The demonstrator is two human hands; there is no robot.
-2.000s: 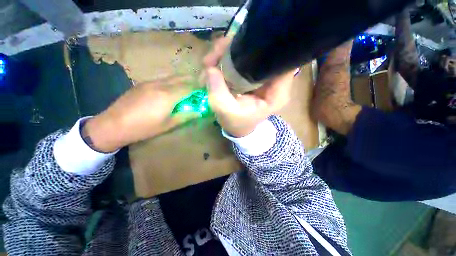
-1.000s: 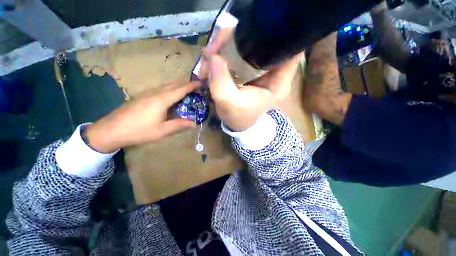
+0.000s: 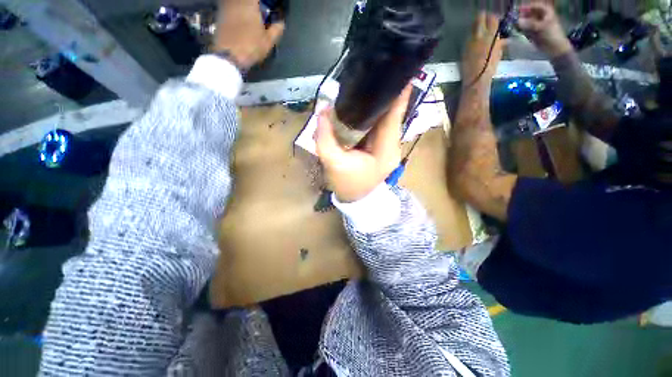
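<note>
My right hand [image 3: 359,158] is closed around the large black electric screwdriver [image 3: 387,62], whose pale nose sits in the palm above the cardboard sheet [image 3: 276,243]. My left hand [image 3: 247,33] is stretched over the conveyor at the top edge, partly cut off. A dark unit [image 3: 273,11] is at its fingertips; whether the fingers grip it cannot be seen. The screwdriver and my right hand partly hide a white-edged box, likely the screw feeder [image 3: 309,140]. A blue-handled tool [image 3: 396,174] lies beside my right wrist.
Dark housings [image 3: 66,76] and a ring-lit unit [image 3: 54,148] are at the left. The pale conveyor rail [image 3: 284,89] crosses behind the cardboard. A coworker's forearm [image 3: 479,140] is close on the right, near a lit unit [image 3: 525,90] and a brown box [image 3: 564,151].
My left hand has left the cardboard and moved up over the conveyor. The lit unit is gone from between my hands. My right hand still holds the screwdriver, now showing the feeder behind it.
</note>
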